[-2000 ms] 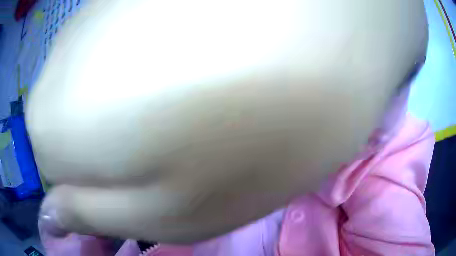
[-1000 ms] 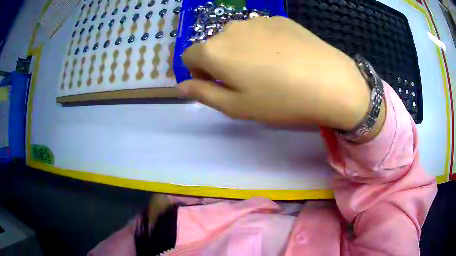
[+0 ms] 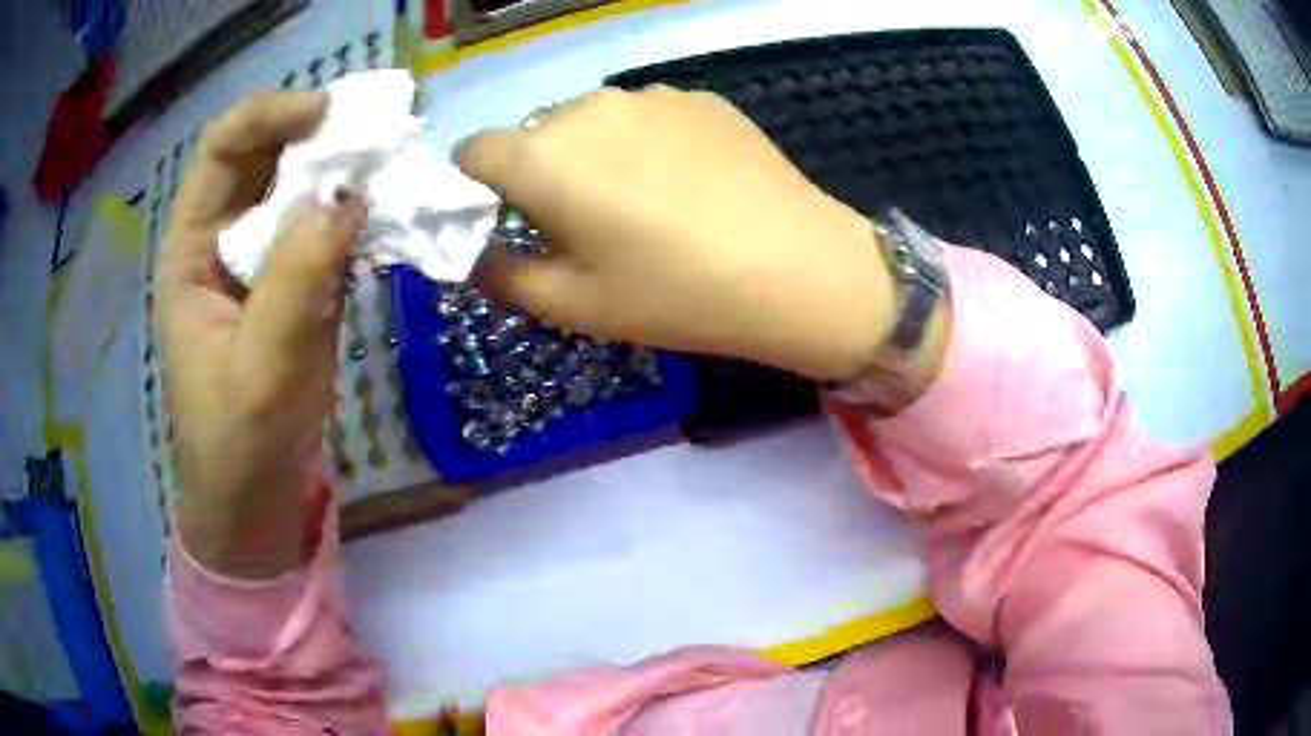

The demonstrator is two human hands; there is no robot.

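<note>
My left hand (image 3: 259,316) holds a crumpled white tissue (image 3: 388,180) between thumb and fingers, above the fixture board and the bin's left edge. My right hand (image 3: 676,216) is just right of the tissue, over the blue bin, with thumb and fingertips bent in. Small shiny metal parts show at its fingertips; whether it grips them or they lie behind is hard to tell. The blue parts bin (image 3: 575,446) below holds a heap of silver metal parts (image 3: 525,377). The slotted white board (image 3: 377,417) is mostly hidden by my left hand and tissue.
A black pocket tray (image 3: 863,130) lies behind and right of the bin, with several silver parts in its right corner. A blue document holder (image 3: 65,604) is at the left edge. A red object (image 3: 72,137) is at upper left. Yellow tape lines the table edge (image 3: 863,630).
My left hand has come into view with the tissue. My right hand's fingertips have moved up beside it, showing more of the bin. The camera view has shifted and tilted.
</note>
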